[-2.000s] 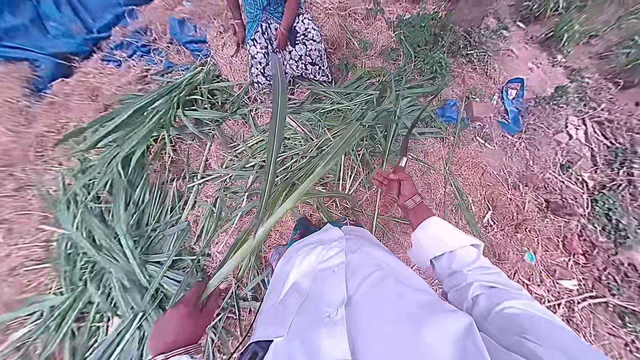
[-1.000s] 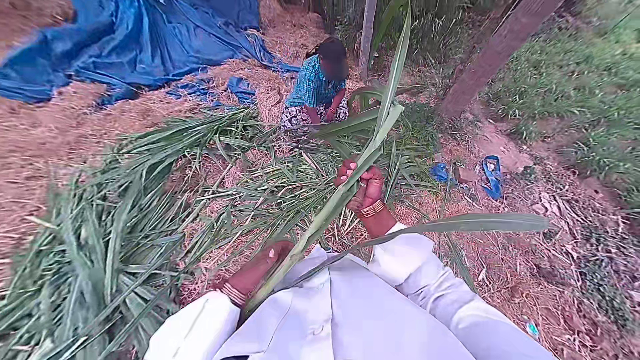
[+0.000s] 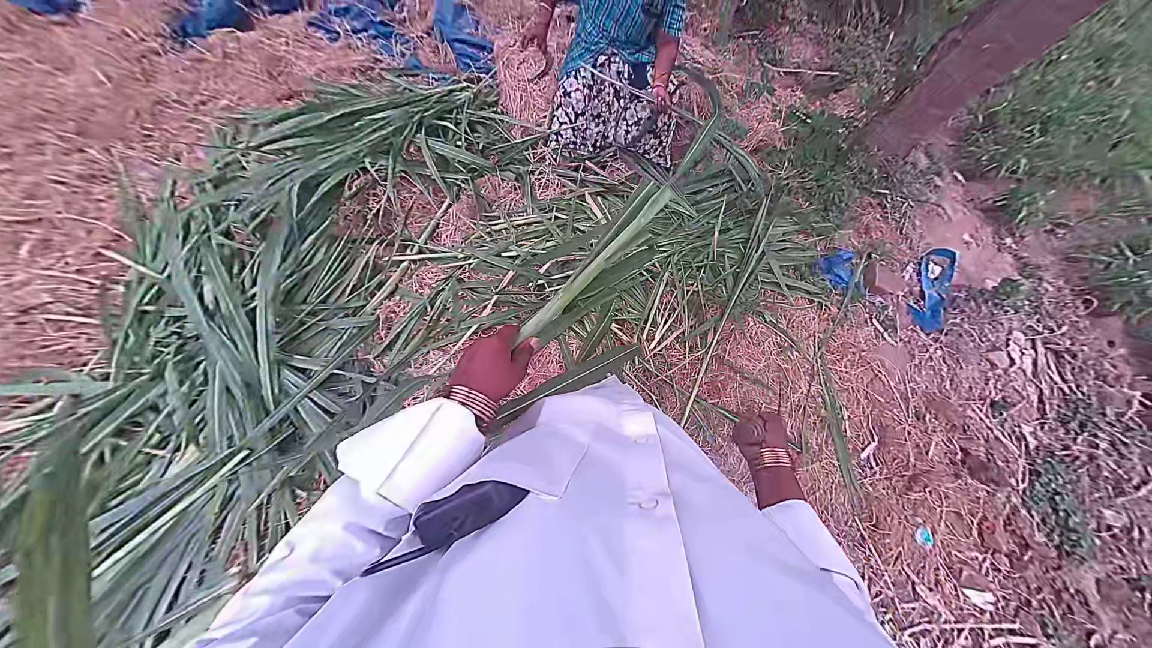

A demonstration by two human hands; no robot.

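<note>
My left hand [image 3: 490, 367], with bangles at the wrist, is closed around the lower end of a long green leafy stalk [image 3: 598, 261], which slants away up and to the right. My right hand [image 3: 763, 434] is a low fist at the right of my white shirt; what it grips is too blurred to tell. Between and beyond my hands, cut green stalks and leaves [image 3: 711, 243] lie scattered on dry straw. A larger heap of long green leaves [image 3: 270, 315] spreads along the left.
A person in a checked blue top [image 3: 621, 36] and patterned skirt is across the cut stalks, a hand near some leaves. Blue sheeting [image 3: 463, 36] lies at the upper left, blue scraps [image 3: 934, 288] at the right. A thick post or trunk [image 3: 972, 67] slants at the upper right.
Both hands were on the stalk one second ago; my right hand has since moved off it, down and right. Two seconds ago that hand held a long curved blade. The view has tilted down.
</note>
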